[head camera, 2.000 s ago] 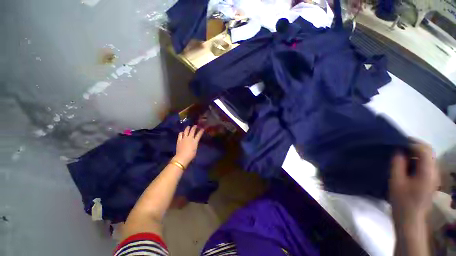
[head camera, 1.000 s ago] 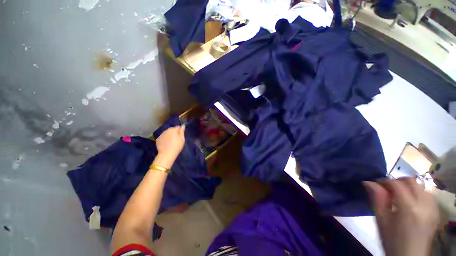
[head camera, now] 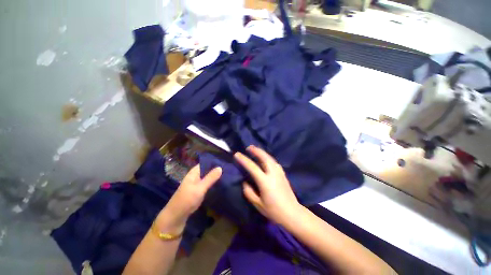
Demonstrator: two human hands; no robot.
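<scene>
A large navy garment piece (head camera: 312,139) lies bunched on the white machine table and hangs over its front edge. My left hand (head camera: 188,196), with a gold-coloured bangle at the wrist, pinches the navy cloth between thumb and fingers at the table's front edge. My right hand (head camera: 269,185) lies on the same cloth just to the right, fingers spread; whether it grips a fold cannot be told. The white sewing machine head (head camera: 441,115) stands to the right, away from both hands.
A navy garment pile (head camera: 107,225) lies low at left by the worn grey wall (head camera: 43,107). An open drawer (head camera: 180,156) with mixed items is under the table edge. White pieces (head camera: 215,21) are heaped behind. Blue scissor loops (head camera: 479,252) lie at far right.
My left hand has moved right from the low pile to the cloth at the table edge. My right hand has moved left onto the cloth. The view has turned right, showing the machine head.
</scene>
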